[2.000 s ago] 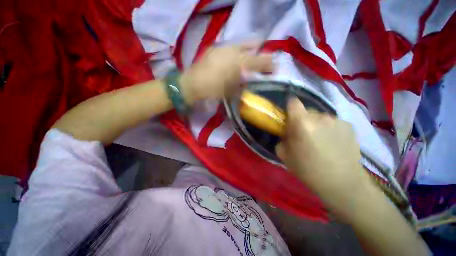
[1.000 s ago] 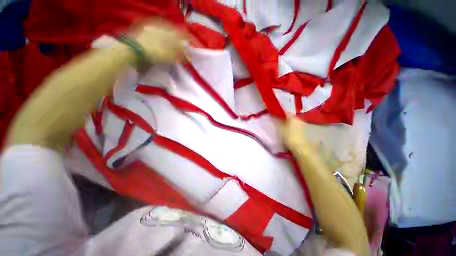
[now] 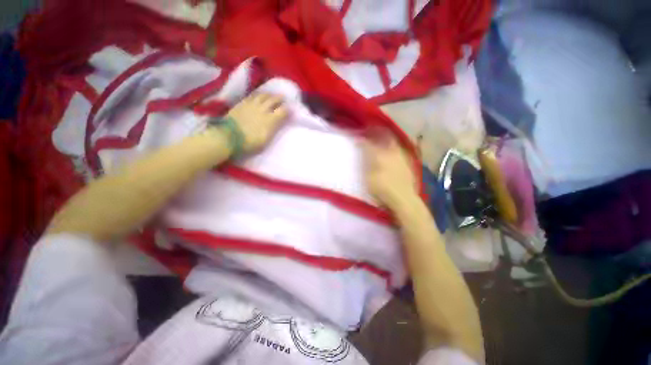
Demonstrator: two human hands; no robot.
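The garment [image 3: 314,160] lies in front of me with its white inner side up, crossed by red strips. My left hand [image 3: 258,120] rests on its upper left part, fingers spread a little. My right hand [image 3: 385,167] is blurred at the garment's right edge, beside a red band; whether its fingers grip the cloth cannot be told. The steam iron [image 3: 467,187], with a silver rim and dark top, stands to the right, away from both hands. Its yellow handle [image 3: 499,187] shows on its right side.
A pink pad [image 3: 525,182] lies beside the iron. A beige cord [image 3: 585,301] curves off right. The stained beige table cover [image 3: 446,117] shows beyond the garment. Red cloth [image 3: 43,135] lies at the left, pale cloth [image 3: 585,107] at the right. Dark floor shows below.
The iron has left my right hand and stands at the right. The garment has been shifted and refolded over the board. My left hand has come lower and closer; the view has shifted right.
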